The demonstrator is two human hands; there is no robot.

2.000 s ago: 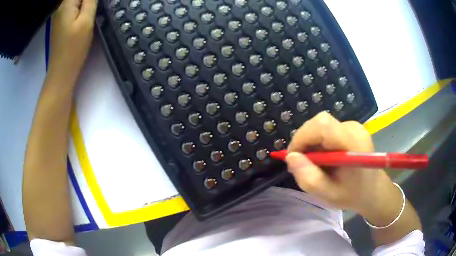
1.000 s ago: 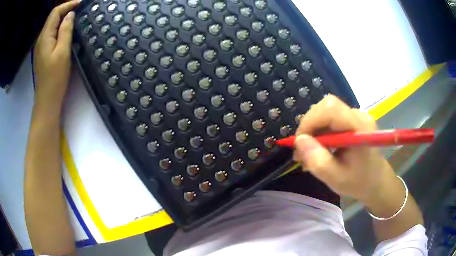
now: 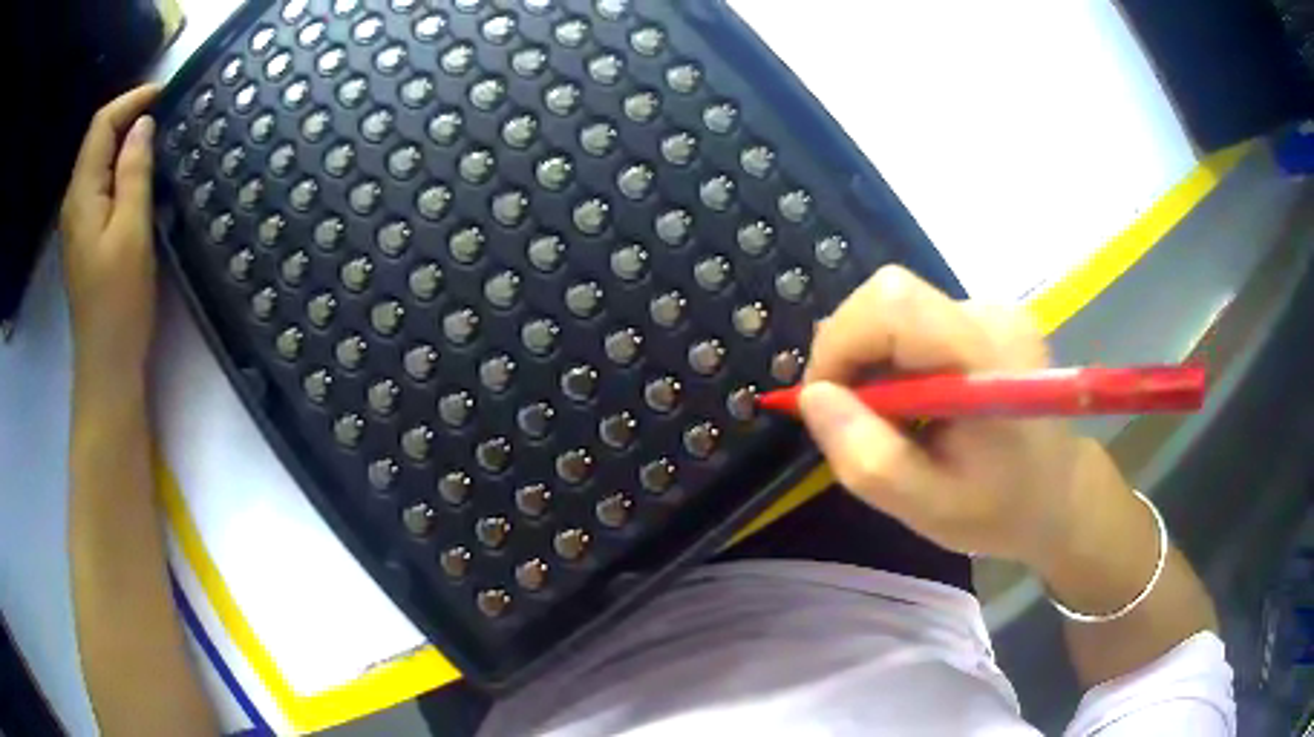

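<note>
A black component tray (image 3: 850,187) lies slanted in front of me, its lower corner over the bench's near edge. Rows of small round metal parts (image 3: 552,172) sit in its pockets. My right hand (image 3: 937,410) holds a red marker pen (image 3: 1059,392) over the tray's lower right edge. The pen's tip is at or just above a part near that edge; contact cannot be told. The hand hides a few pockets. My left hand (image 3: 115,180) holds the tray's upper left edge, its fingertips at the rim.
The white bench top (image 3: 994,115) shows on both sides of the tray. Yellow tape (image 3: 375,691) and blue tape (image 3: 216,655) border it. Dark objects stand at the upper left (image 3: 58,115) and upper right (image 3: 1225,72). My light-clothed lap is below the tray.
The tray has shifted left and slightly down in the view, with my left hand on it. The pen tip has moved left and a little up, and now points at a different part.
</note>
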